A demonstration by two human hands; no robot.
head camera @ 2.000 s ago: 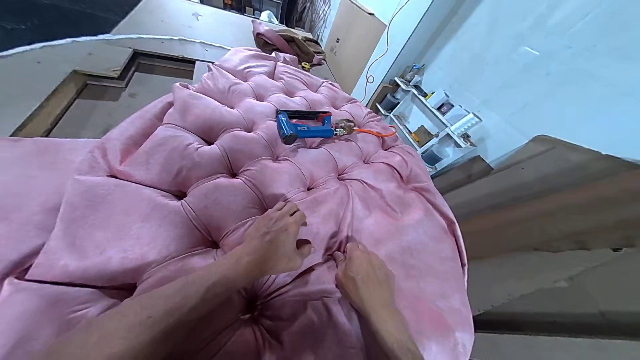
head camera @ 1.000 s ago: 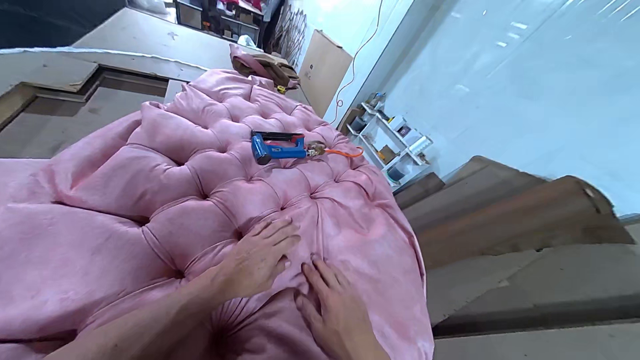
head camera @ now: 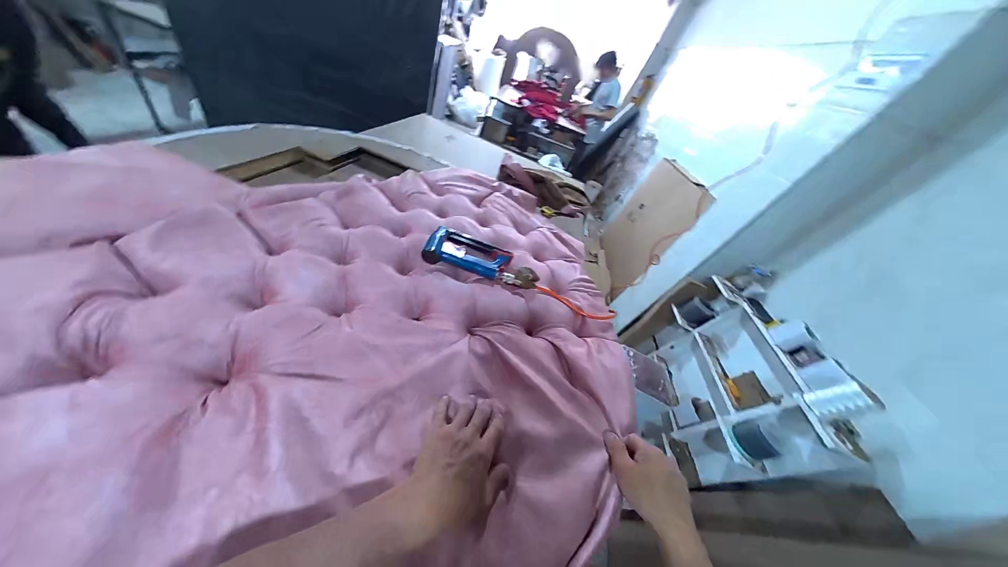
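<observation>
Pink velvet-like fabric (head camera: 354, 378), tufted into deep buttoned folds, covers a large padded panel. My left hand (head camera: 461, 457) lies palm down on a smoother stretch of it, fingers a little apart and holding nothing. At the panel's right edge, my right hand (head camera: 642, 472) pinches the hanging border of the fabric between thumb and fingers. A blue pneumatic staple gun (head camera: 466, 253) rests on the tufts beyond both hands, joined by a metal fitting to an orange air hose (head camera: 575, 305) that runs off the right side.
White shelves (head camera: 709, 370) with spools and small items stand right of the panel. A cardboard sheet (head camera: 657, 220) leans by the wall. Yellow-handled scissors (head camera: 551, 212) lie past the far end. One person (head camera: 605, 94) is at a distant cluttered table; another (head camera: 31, 87) is at far left.
My right hand has moved from the tufted surface to the fabric's right edge and now pinches it. My left hand still lies on the fabric. The view has swung noticeably.
</observation>
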